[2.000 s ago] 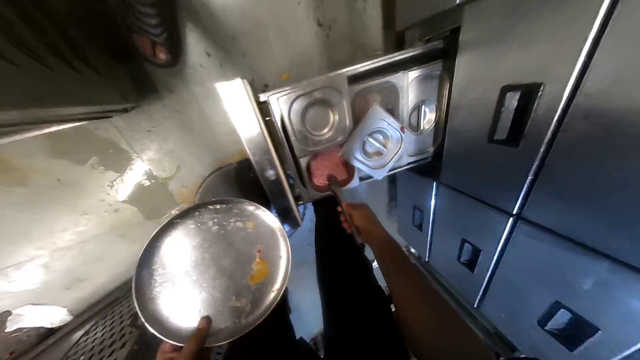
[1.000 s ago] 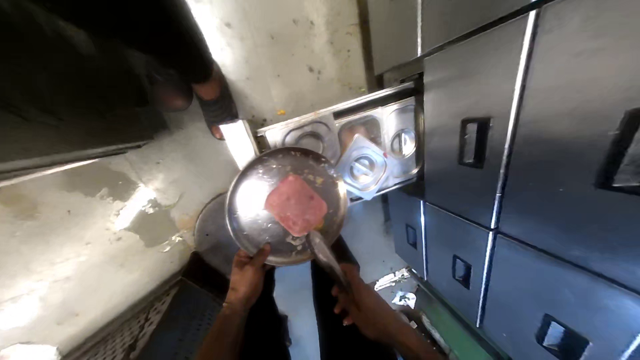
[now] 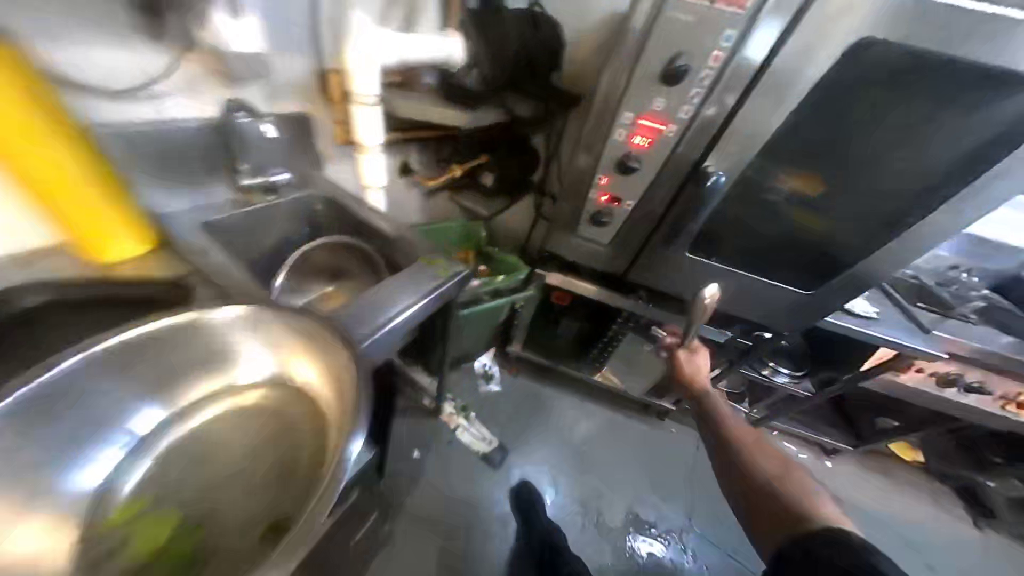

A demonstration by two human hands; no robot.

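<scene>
My right hand (image 3: 688,364), at the end of my outstretched arm, is closed around a metal-handled utensil (image 3: 702,308). One rounded end of it sticks up above my fist; its other end cannot be made out. The hand appears in front of the lower part of a steel oven (image 3: 720,280). My left hand is not in view. A large steel bowl (image 3: 224,448) fills the lower left, with blurred green leaves (image 3: 152,532) in it. Behind it, a smaller metal bowl (image 3: 330,272) sits in a steel sink (image 3: 268,220).
A green bin (image 3: 488,316) holding scraps stands between the sink and the oven. Litter (image 3: 472,432) lies on the wet floor (image 3: 592,472). A low metal rack (image 3: 584,332) stands under the oven, and a burner range (image 3: 944,380) is at the right. A faucet (image 3: 260,152) rises behind the sink.
The view has turned far from the open drawer to the sink and oven. The round metal plate, the pink slab on it and my left hand have left view. My right hand still grips a utensil.
</scene>
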